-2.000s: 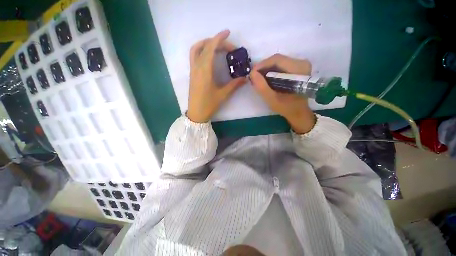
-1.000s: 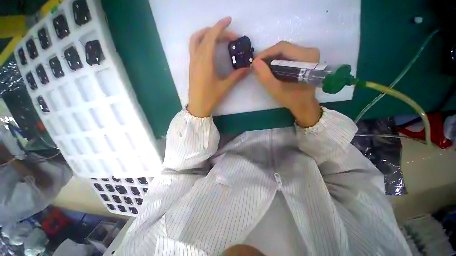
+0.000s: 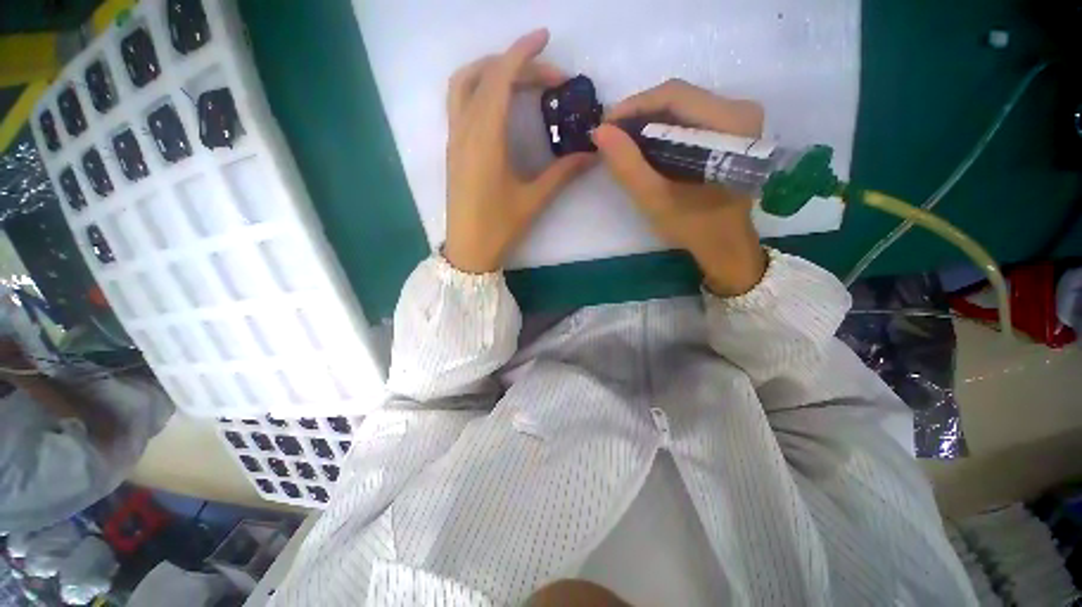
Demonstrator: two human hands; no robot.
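My left hand (image 3: 492,166) holds a glossy black housing (image 3: 572,115) between thumb and fingers over the white work sheet (image 3: 617,42). The housing has small silver-white spots. My right hand (image 3: 682,178) grips the dispensing syringe (image 3: 700,157) like a pen, its front end at the housing's right side. The needle tip is mostly hidden by my fingers. The syringe has a dark barrel, a pale label and a green adapter (image 3: 797,180) at its rear.
A white parts tray (image 3: 255,302) at the left holds black parts in its upper rows. A second tray (image 3: 285,460) lies below it. A yellowish air hose (image 3: 949,234) curves right from the adapter. A person's sleeve (image 3: 53,445) shows at the lower left.
Both hands, housing and syringe sit slightly higher in the picture than before. The syringe has shifted a little right since two seconds ago and tilts slightly more. A person's sleeve and arm moved at the lower left.
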